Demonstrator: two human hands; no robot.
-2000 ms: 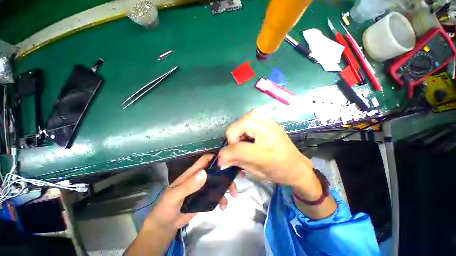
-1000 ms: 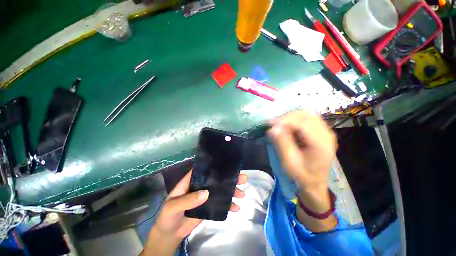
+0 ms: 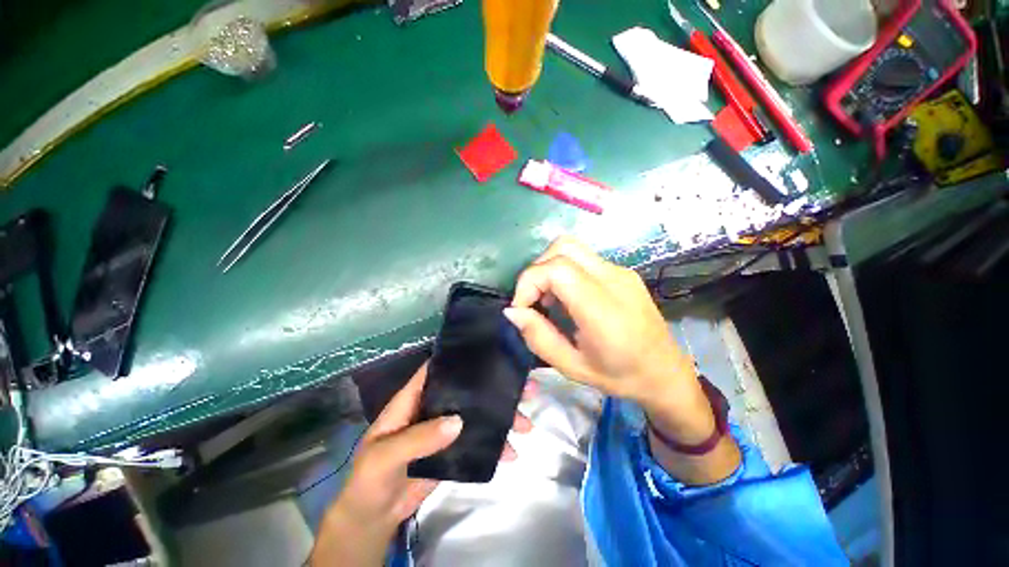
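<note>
A black smartphone (image 3: 474, 382) with a dark, glossy front is held above the lap at the bench's front edge, its top end pointing away from me. My left hand (image 3: 382, 454) grips its lower half, thumb on the front and fingertips showing past the right edge. My right hand (image 3: 592, 327) is at the phone's upper right edge, thumb and index finger close together there. Whether these fingers pinch something is too small to tell. The phone's back is hidden.
The green bench (image 3: 365, 222) bears silver tweezers (image 3: 274, 215), a red square (image 3: 487, 153), a blue pick (image 3: 567, 151) and a pink tube (image 3: 564, 186). An orange screwdriver (image 3: 517, 50) hangs above. A spare display (image 3: 120, 279) lies left, white cables (image 3: 66, 460) lower left, a multimeter (image 3: 902, 72) right.
My right hand was blurred and away from the phone a second ago; it has come back to the upper right edge. My left hand keeps its hold. The view has shifted slightly.
</note>
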